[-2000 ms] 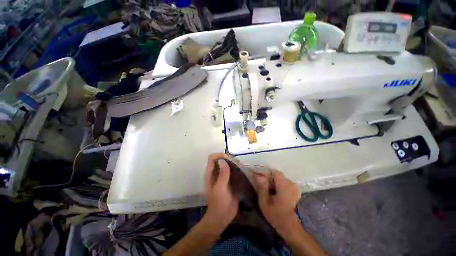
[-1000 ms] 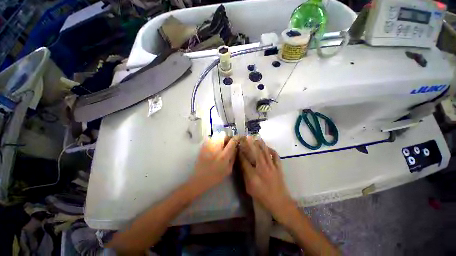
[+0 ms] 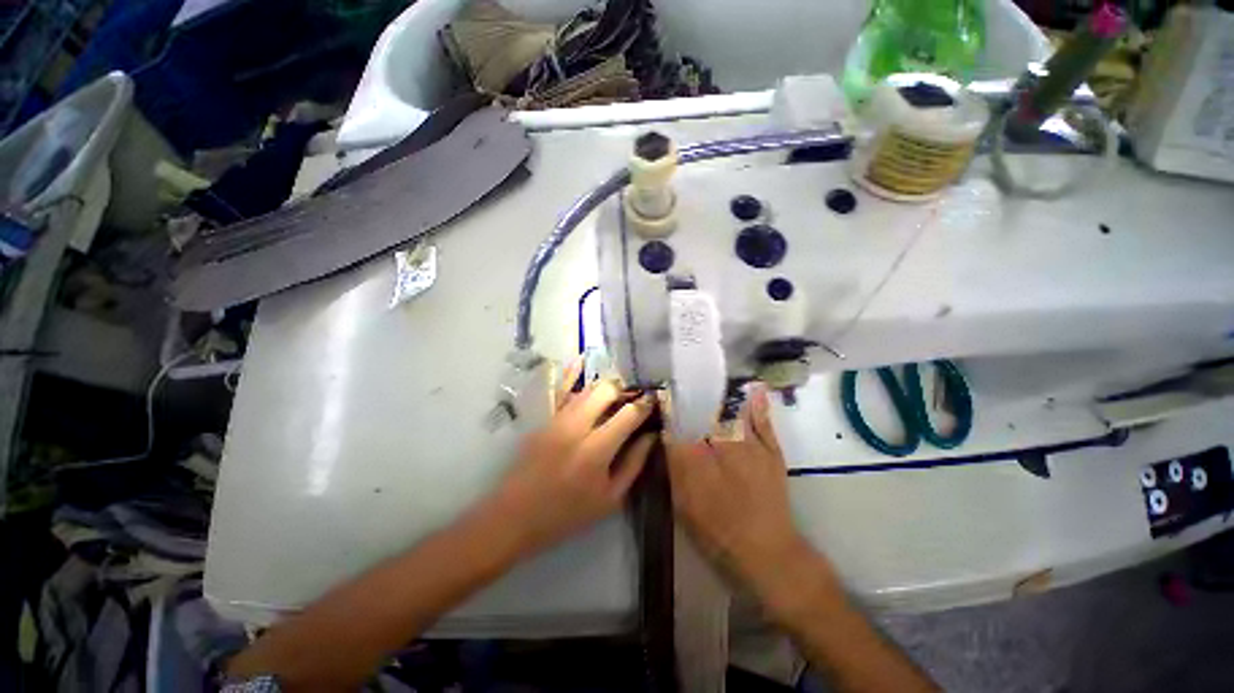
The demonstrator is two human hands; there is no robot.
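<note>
A dark brown strip [image 3: 655, 569] and a lighter strip [image 3: 700, 609] run side by side from the needle area down over the table's front edge. My left hand [image 3: 585, 447] lies on the dark strip's left side, fingertips at the needle area. My right hand [image 3: 731, 481] lies on the lighter strip, fingers beside the white upright cover [image 3: 697, 355]. The presser foot and needle are hidden by the cover and my fingers. The sewing machine head [image 3: 1001, 271] stands directly beyond my hands.
Green-handled scissors [image 3: 907, 406] lie right of the needle. Stacked curved pieces [image 3: 366, 217] with a paper label [image 3: 414, 275] lie at left. A thread spool [image 3: 918, 136] and green bottle [image 3: 920, 41] stand behind. A gooseneck lamp [image 3: 541, 257] arches left of the head. A switch panel [image 3: 1185, 490] is at right.
Both hands have moved forward from the table's front edge to the needle area with the strips. The view has come closer to the machine head.
</note>
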